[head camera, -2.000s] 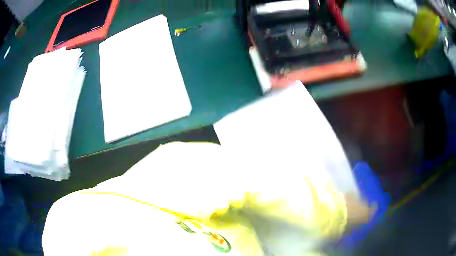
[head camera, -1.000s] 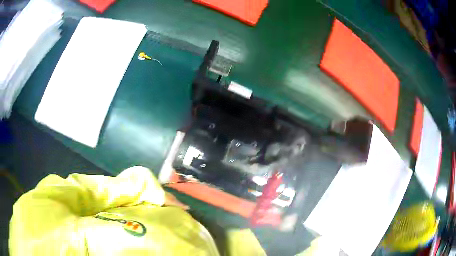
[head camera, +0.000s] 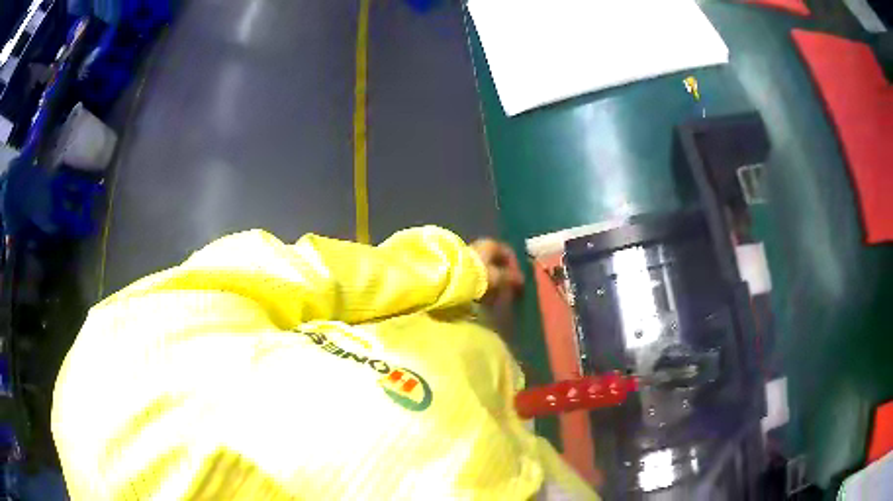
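Observation:
The black clamping fixture (head camera: 641, 235) lies on the green bench at the right, with a glossy surface inside it reflecting lights. Its orange-red base strip (head camera: 561, 323) runs along the side nearer me. The red ribbed toggle clamp handle (head camera: 578, 394) lies across that strip, pointing towards my yellow sleeve. My left hand (head camera: 501, 269) is small and blurred at the sleeve's end, beside the fixture's pale corner; its fingers and any hold cannot be made out. My right hand is not visible. A white separator sheet (head camera: 597, 44) lies flat on the bench at the top.
A small yellow item (head camera: 691, 88) lies near the white sheet. Orange-red pads (head camera: 852, 127) lie at the far right. Grey floor with a yellow line (head camera: 361, 117) runs left of the bench edge. Blue objects (head camera: 69, 201) and a whitish container (head camera: 86, 139) stand at the far left.
The view has swung, bringing the floor in at the left and shifting the fixture to the right. The white sheet beside the fixture's right side has left view. A hand now shows at the sleeve's end.

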